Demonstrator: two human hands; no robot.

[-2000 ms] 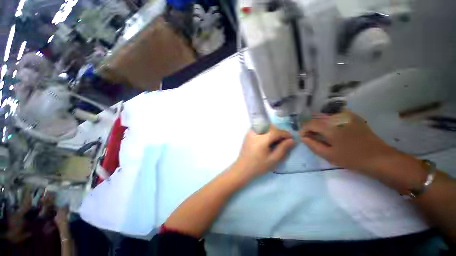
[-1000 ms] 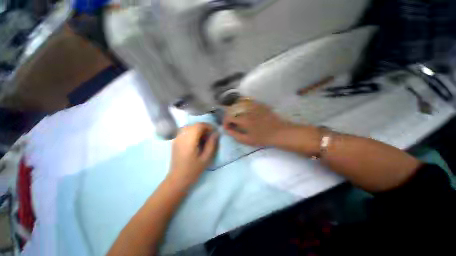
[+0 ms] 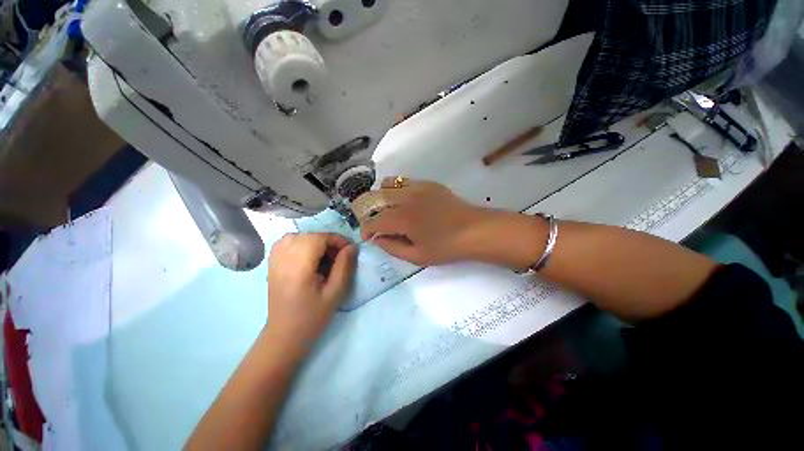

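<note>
A thin pale blue fabric piece (image 3: 203, 343) lies over the table's left and middle and reaches under the needle area of the white sewing machine (image 3: 203, 97). My left hand (image 3: 308, 273) has thumb and fingertips pinched on the fabric edge, just left of the presser foot (image 3: 346, 211). My right hand (image 3: 428, 222), with a ring and a bracelet, pinches the edge just right of the foot; a thin light strand shows between the fingertips. The needle tip is hidden by the fingers.
The lamp tube (image 3: 220, 231) hangs left of the needle. Black snips (image 3: 577, 148) and a brown stick (image 3: 513, 145) lie right. Plaid cloth (image 3: 657, 62) hangs at upper right. A second cutter (image 3: 725, 121) and a brown tag (image 3: 707, 166) lie far right. Marked paper (image 3: 66, 273) lies left.
The view has swung right and come closer, so the machine shows larger and the ruler marks are clear. Both hands stay at the presser foot, pinching the fabric.
</note>
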